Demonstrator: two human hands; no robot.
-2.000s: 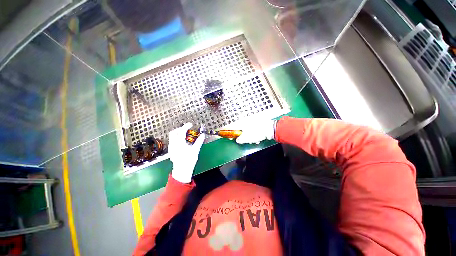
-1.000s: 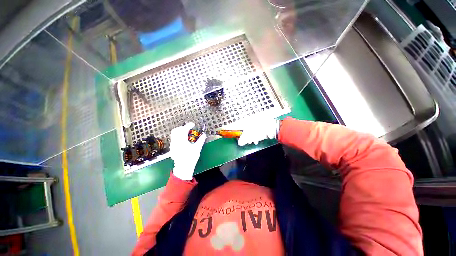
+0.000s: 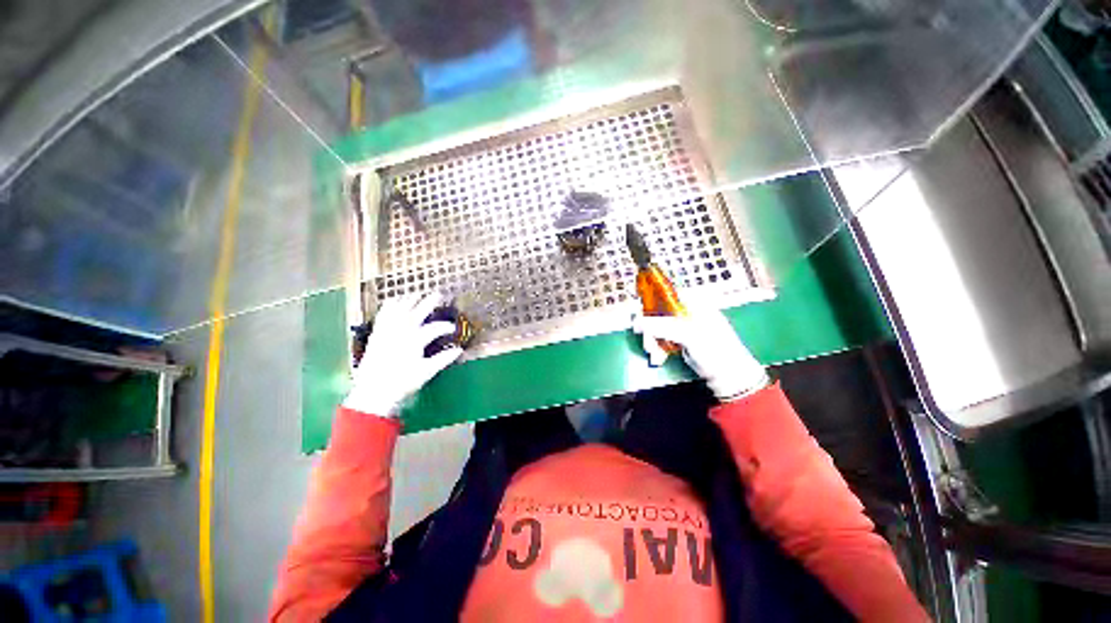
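Observation:
My left hand (image 3: 400,353), in a white glove, is at the near left corner of the perforated metal tray (image 3: 524,292). Its fingers are on a black and copper coil component (image 3: 458,329); whether they grip it is unclear. The other coils in that corner are mostly hidden under the hand. My right hand (image 3: 697,346), also gloved, holds the orange-handled pliers (image 3: 659,293) at the tray's near right edge, with the dark jaws pointing away from me over the grate. Another coil component (image 3: 581,224) stands near the middle of the grate.
Clear shield panels (image 3: 682,195) hang above the grate. A thin dark bent item (image 3: 408,208) lies at its far left corner. A green bench top (image 3: 512,396) surrounds it. A plain stainless tray (image 3: 1023,243) is on the right. A blue stool (image 3: 475,68) shows beyond the bench.
My left hand has moved left to the row of coils. My right hand has moved right with the pliers, which have turned to point away from me. The camera view has shifted.

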